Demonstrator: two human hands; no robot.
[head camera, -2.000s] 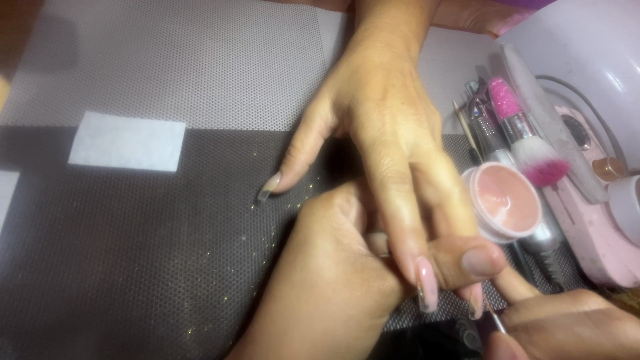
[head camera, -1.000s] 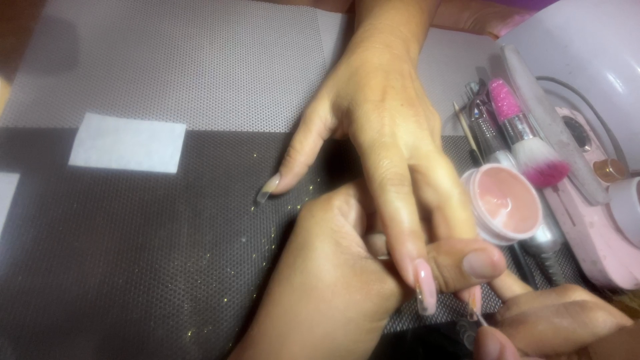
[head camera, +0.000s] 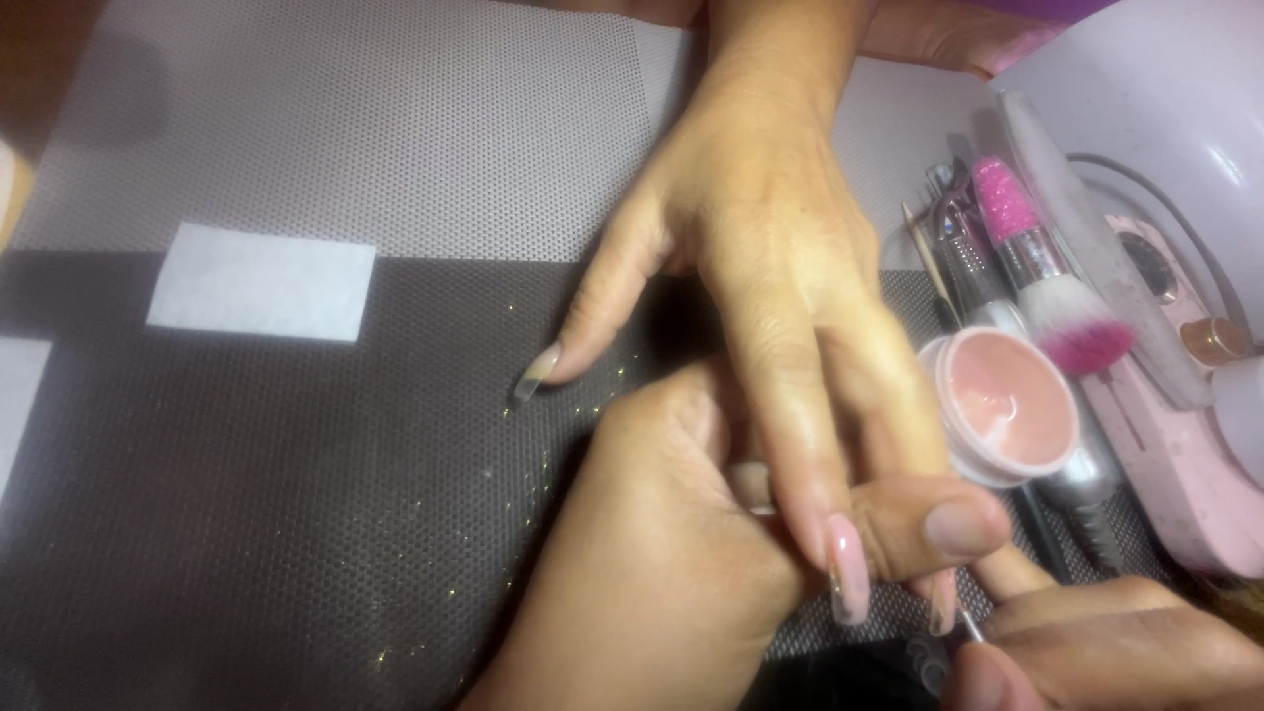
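My left hand (head camera: 691, 504) is closed around the fingers of another person's hand (head camera: 780, 217), its thumb lying across them. That hand has long nails; one long pink nail (head camera: 847, 570) points down beside my thumb, and the thumbnail (head camera: 537, 372) has a clear tip. At the lower right, my right hand (head camera: 1106, 632) pinches a thin brush-like tool (head camera: 972, 622), whose end is at a second pink nail (head camera: 943, 600). The tool's far end is hidden. An uncovered jar of pink gel (head camera: 1017, 400) stands just above my right hand.
A pink-and-white dust brush (head camera: 1032, 267), a grey nail file (head camera: 1096, 247), a wooden stick (head camera: 925, 252) and a pink device (head camera: 1175, 474) lie right. Behind them is a white rounded housing (head camera: 1185, 109). A white wipe (head camera: 265, 283) lies on the mesh mat (head camera: 346, 474), among gold specks.
My right hand and the thin tool have shifted slightly about the second pink nail. My left hand keeps its hold on the other person's fingers.
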